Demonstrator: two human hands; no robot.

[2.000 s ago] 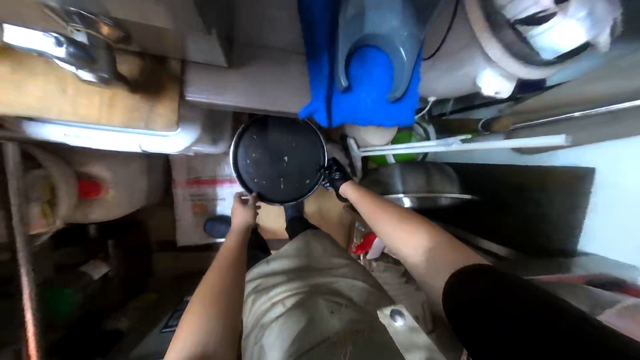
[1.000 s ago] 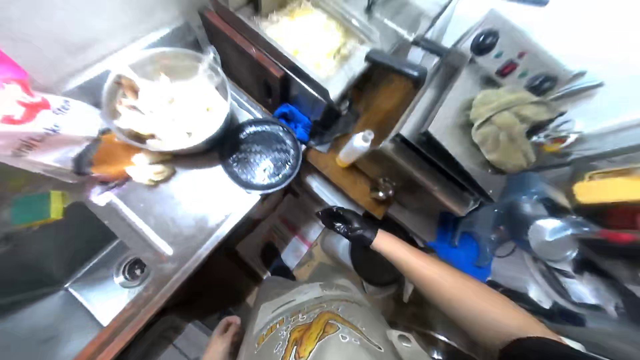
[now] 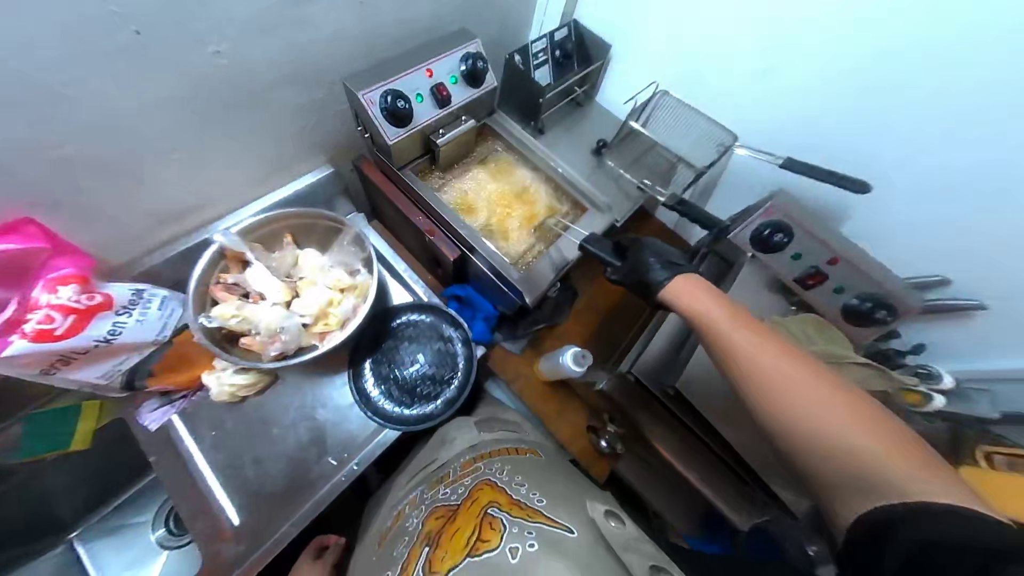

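Note:
My right hand (image 3: 644, 264), in a black glove, is closed around the black handle (image 3: 600, 250) of a fryer basket. Its metal rods run into the bubbling oil of an electric deep fryer (image 3: 372, 160), where pale yellow food (image 3: 504, 204) is frying. Low in the view is my bare left hand (image 3: 318, 554), partly cut off by the frame edge, near the steel counter's front; its grip is not clear. A round black woven-pattern tray (image 3: 412, 366) lies at the counter's edge. Beside it, a steel bowl (image 3: 194, 300) holds raw-looking chicken pieces and plastic bags.
A wire basket (image 3: 680, 132) with a black handle rests right of the fryer. Nearer stand a second fryer's control panel (image 3: 824, 268) and a capped squeeze bottle (image 3: 564, 363). A blue cloth (image 3: 472, 312) touches the fryer's side. The sink (image 3: 136, 536) is at lower left.
The view has swung from the floor area to the fryer. Two seconds ago both hands were at a round black pan. My right hand has since reached the basket handle.

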